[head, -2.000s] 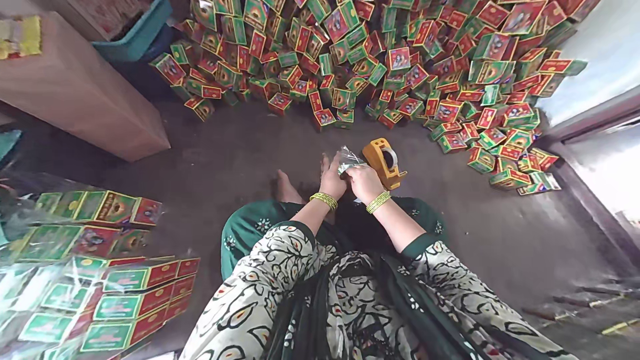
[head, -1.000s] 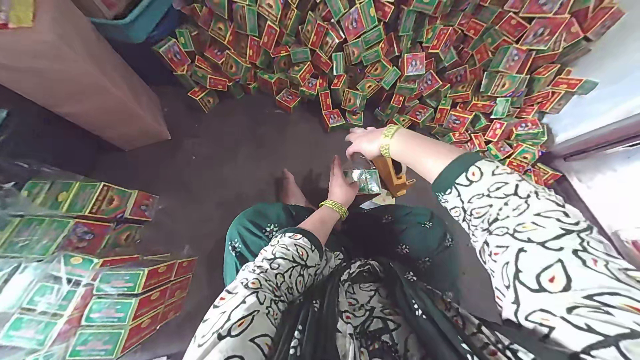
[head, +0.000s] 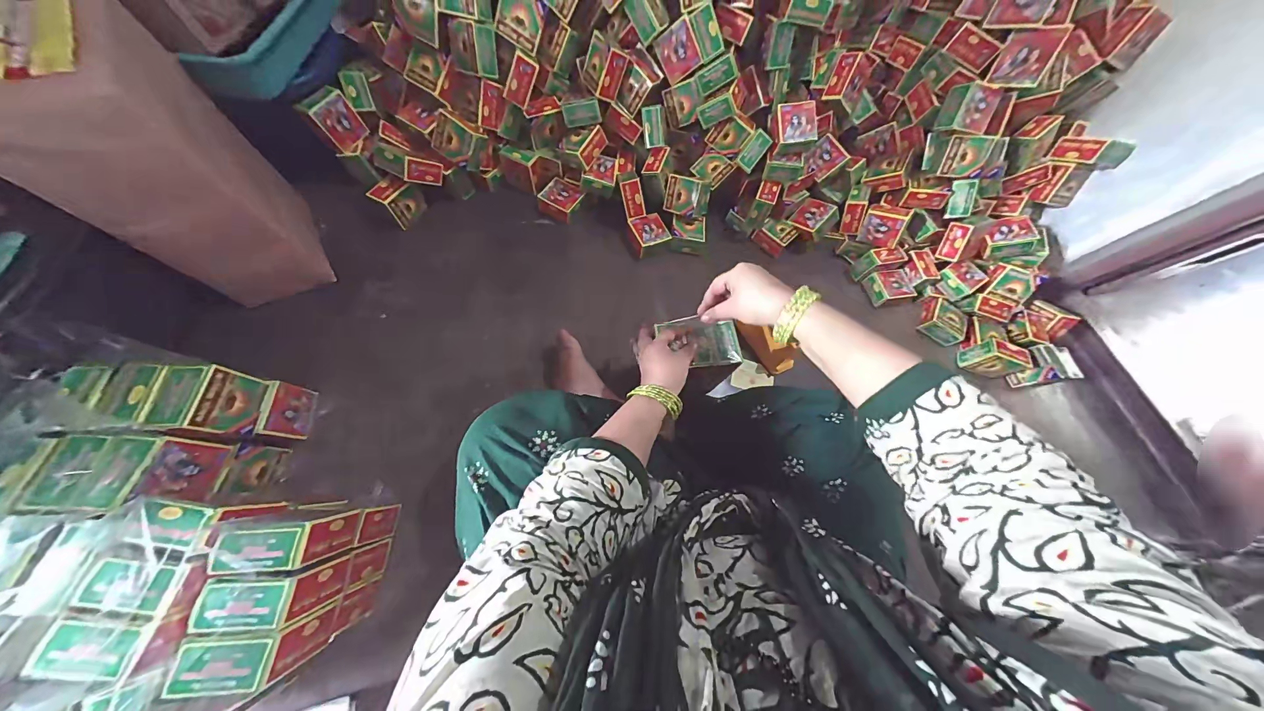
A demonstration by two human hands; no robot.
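Observation:
A small green box [head: 713, 342] with a shiny, film-like surface lies in front of my folded legs. My left hand [head: 667, 357] holds its left side, with the fingers over the top. Above its upper edge is my right hand [head: 743, 294], thumb and index finger pinched together; whether something thin is between them cannot be told. Just right of the box, partly under my right wrist, is a yellow-orange tape dispenser [head: 767, 348]. A pale paper-like scrap [head: 748, 375] lies below it, near my knee.
A large heap of red and green boxes [head: 691, 118] spreads across the floor ahead. Plastic-wrapped stacks of similar boxes [head: 247, 602] stand at the left. A brown carton-like block [head: 168, 168] and a teal tub [head: 272, 59] are at the upper left; a door frame [head: 1175, 237] is at the right.
Two seconds ago both hands were together over a shiny packet, with the dispenser in full view beside them. Since then my right hand has moved up and right, and the green box shows under my left hand.

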